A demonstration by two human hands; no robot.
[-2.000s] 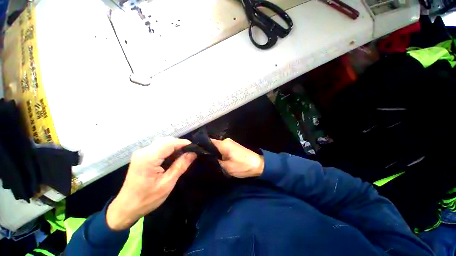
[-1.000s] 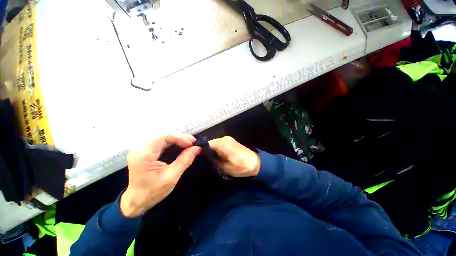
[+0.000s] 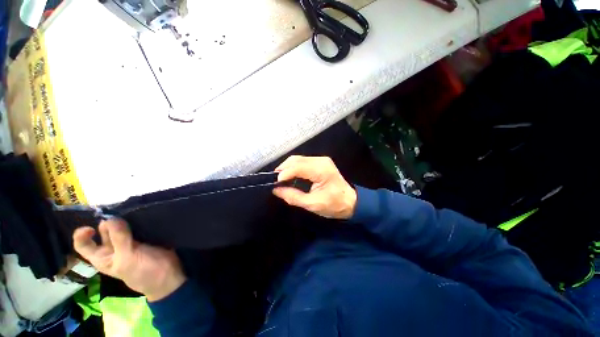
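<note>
A black cut piece (image 3: 204, 214) is stretched out along the table's front edge, with a pale line along its upper edges. My right hand (image 3: 319, 187) pinches its right end. My left hand (image 3: 135, 260) is at its left end, fingertips at the fabric, beside the black pile (image 3: 26, 217) on the table's left. Whether the left fingers grip the piece or only touch it is hard to tell. The black-handled shears (image 3: 335, 31) lie on the table, their blades partly cut off by the top edge.
The sewing machine's needle area (image 3: 148, 10) is at the top. Cardboard with yellow tape (image 3: 49, 131) lies at the table's left. A dark red tool (image 3: 444, 3) is at the top edge. Black garments (image 3: 513, 145) with neon parts fill the right. Patterned cloth (image 3: 391, 148) hangs under the table.
My left hand has moved left and down to the black pile, away from my right hand. The black piece, bunched small between both hands before, now shows stretched out long.
</note>
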